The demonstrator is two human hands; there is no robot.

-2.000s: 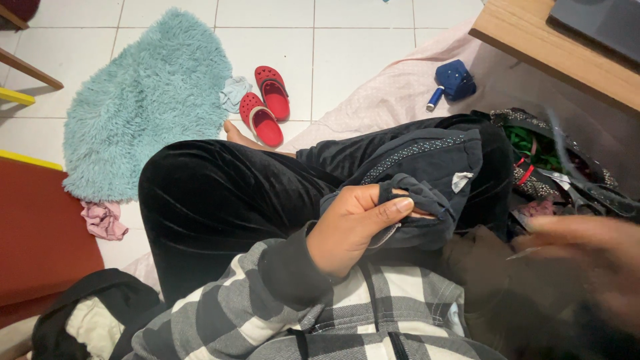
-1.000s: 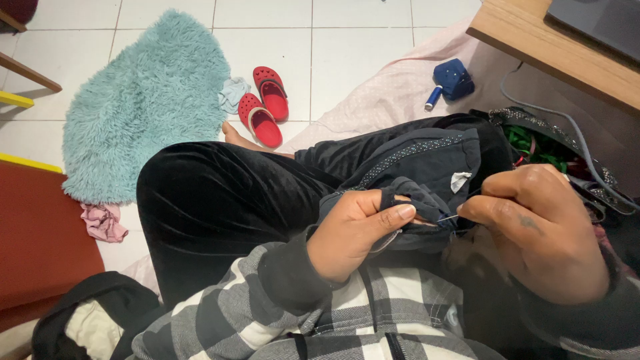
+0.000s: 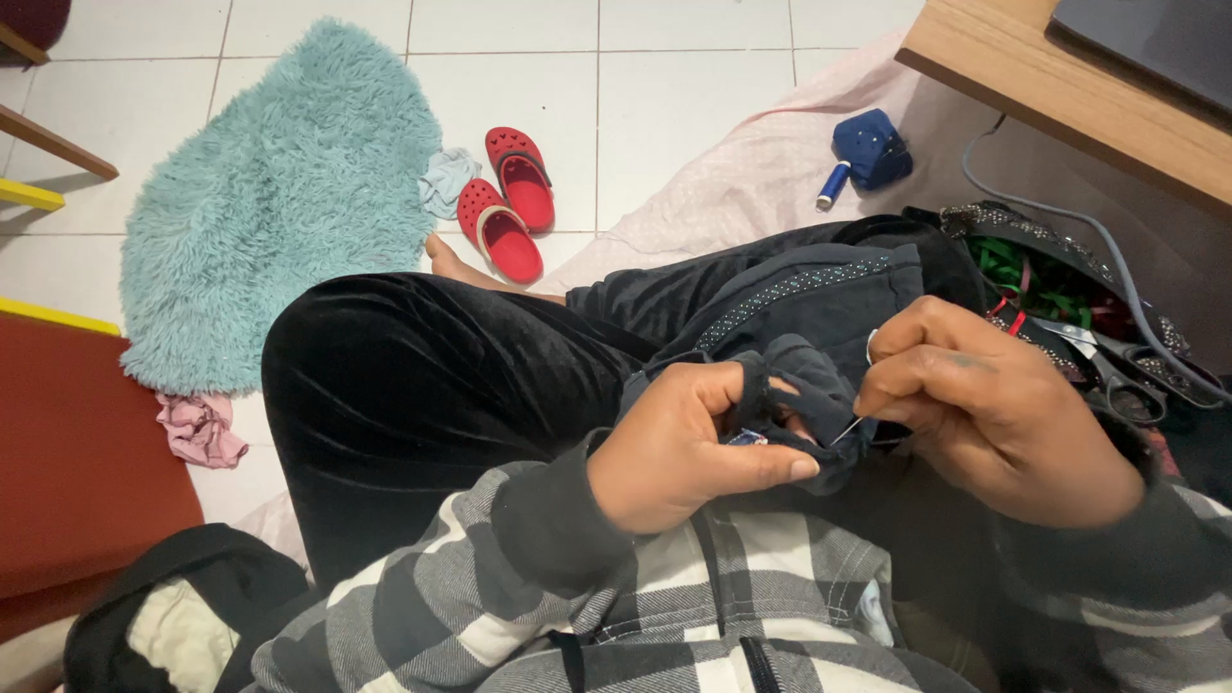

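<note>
Dark fabric with a studded trim band (image 3: 804, 298) lies across my lap, over black velvet trousers (image 3: 433, 395). My left hand (image 3: 688, 448) pinches a bunched part of this cloth between thumb and fingers, and a gap in the cloth shows skin behind it. Close on its right, my right hand (image 3: 991, 404) grips a thin sewing needle (image 3: 847, 430) between thumb and forefinger, its shaft slanting down-left to the cloth. The thread is too fine to follow. A blue spool of thread (image 3: 834, 185) lies beside a dark blue cloth bundle (image 3: 872, 149) beyond my knee.
Scissors (image 3: 1121, 371) rest on an open bag (image 3: 1044, 250) holding green and red ribbons at right. A wooden tabletop (image 3: 1078, 101) juts in above, a grey cable (image 3: 1088, 221) hanging below. Red clogs (image 3: 510, 231) and a fluffy turquoise rug (image 3: 279, 212) lie on the tiles.
My right hand has come in from the right edge to the cloth beside my left hand. The bunched cloth has shifted in my left grip since a second ago.
</note>
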